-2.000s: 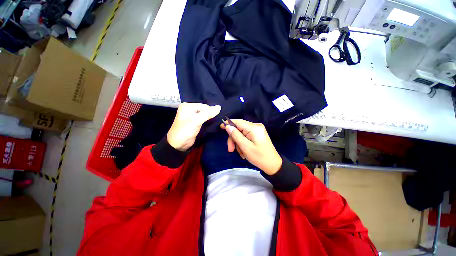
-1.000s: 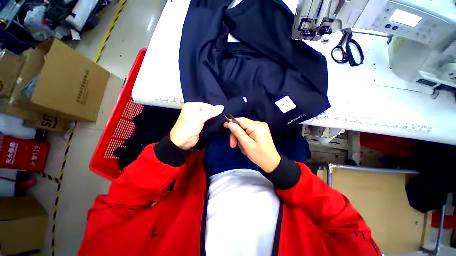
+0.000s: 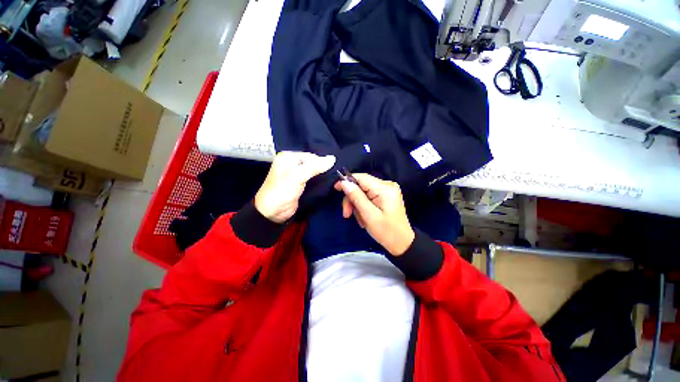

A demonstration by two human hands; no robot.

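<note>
A dark navy garment (image 3: 388, 112) lies on the white table and hangs over its front edge towards my lap. A white label (image 3: 425, 154) shows on it. My left hand (image 3: 292, 185) pinches the garment's edge between thumb and fingers. My right hand (image 3: 374, 209) holds small thread snips (image 3: 345, 176) between thumb and forefinger, their pointed tips at the dark cloth just right of my left thumb. The handles are mostly hidden by my fingers.
The white sewing table (image 3: 544, 149) has a ruler-marked front edge. Black scissors (image 3: 518, 73) lie beside the sewing machine (image 3: 608, 33). A red crate (image 3: 173, 186) with dark cloth stands left of the table. Cardboard boxes (image 3: 104, 119) stand on the floor at left.
The view has shifted slightly since the oldest frame. My hands keep nearly the same place, with the snips turned slightly. Dark cloth at the lower right now spreads over the tan board.
</note>
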